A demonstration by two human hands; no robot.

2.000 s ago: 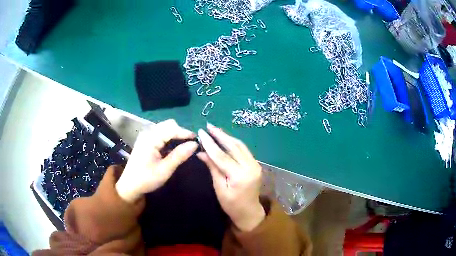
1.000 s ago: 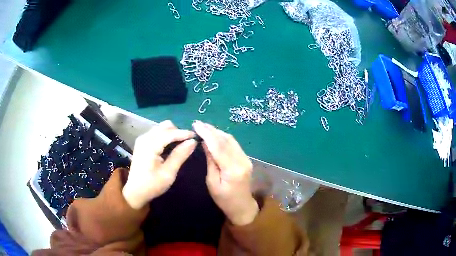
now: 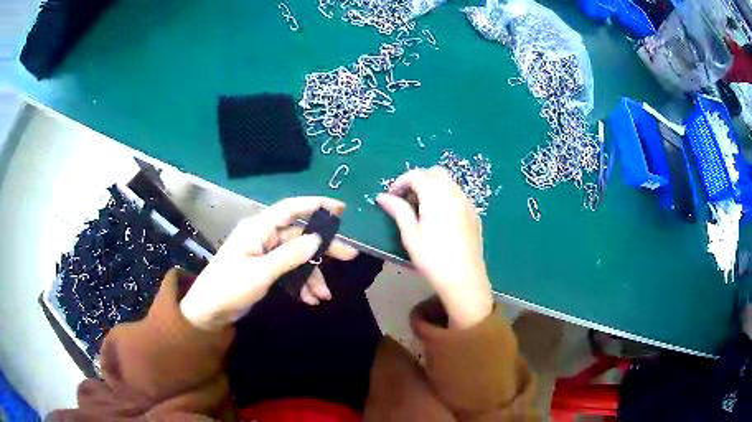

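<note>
My left hand (image 3: 268,255) holds a short black strap piece (image 3: 322,225) between thumb and fingers above my lap, with a bit of silver metal showing at its lower part. My right hand (image 3: 437,235) is over the near left side of the pile of small silver fittings (image 3: 472,177), thumb and fingertips bent close together; whether they hold a fitting is too small to tell. The black strap stack (image 3: 264,135) lies left of the silver hooks (image 3: 342,95). One loose hook (image 3: 338,175) lies below them.
A bin (image 3: 70,330) of black straps with silver glints is at the lower left. A clear bag (image 3: 544,33) spills hooks at the upper right. A blue tray (image 3: 639,148) and blue basket (image 3: 711,148) stand at the right. The table edge (image 3: 561,311) runs before me.
My right hand has left my left hand and moved right to the small fittings pile. My left hand keeps the strap piece, which now shows more fully with its fingers spread behind it.
</note>
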